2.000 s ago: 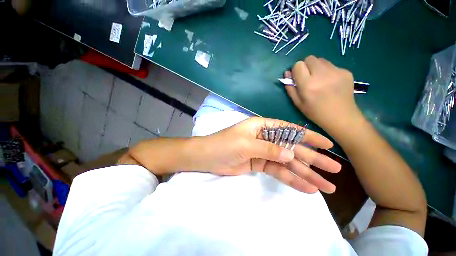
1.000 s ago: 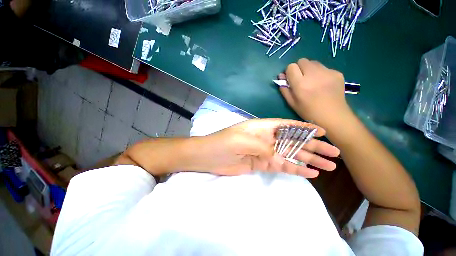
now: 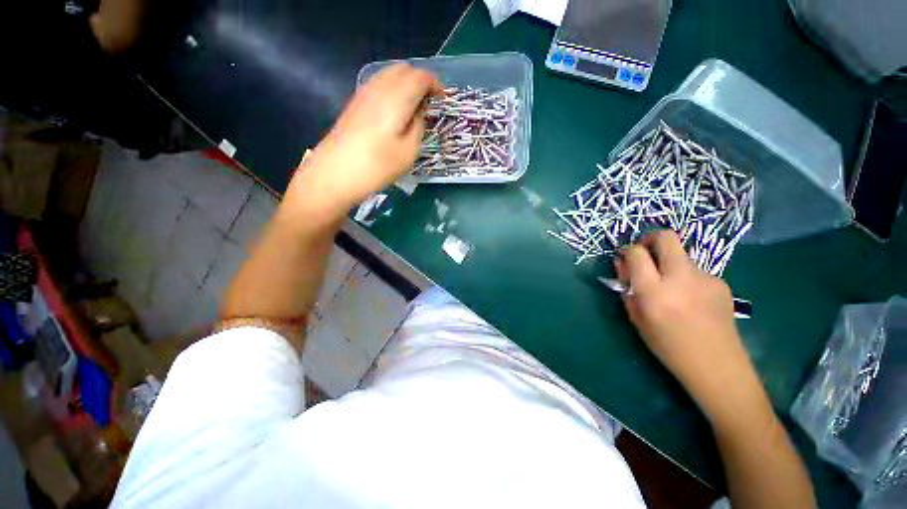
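Observation:
My left hand (image 3: 373, 134) is over the left side of the clear parts tub (image 3: 525, 119), with its fingertips at the reddish and silver metal parts (image 3: 472, 134) inside. Whether it holds any part cannot be told. My right hand (image 3: 681, 303) is at the front edge of the loose pile of shafted metal parts (image 3: 661, 194) on the green mat. It is closed around a slim hand tool (image 3: 743, 308), whose dark end sticks out on the right and pale tip on the left. Its fingertips touch or nearly touch the pile. The tipped clear tub (image 3: 776, 139) lies on its side behind the pile.
A digital scale (image 3: 602, 60) stands behind the tubs. A black smartphone (image 3: 880, 174) lies at the far right. Clear tubs with silvery parts (image 3: 850, 383) stand at the right. Label scraps (image 3: 455, 249) stick near the left bench edge (image 3: 398, 268). Part of another person's arm shows at top left.
My left hand has moved from in front of my body, where it held several fanned parts, to the left tub. My right hand has moved to the pile. The view has shifted, showing more bench.

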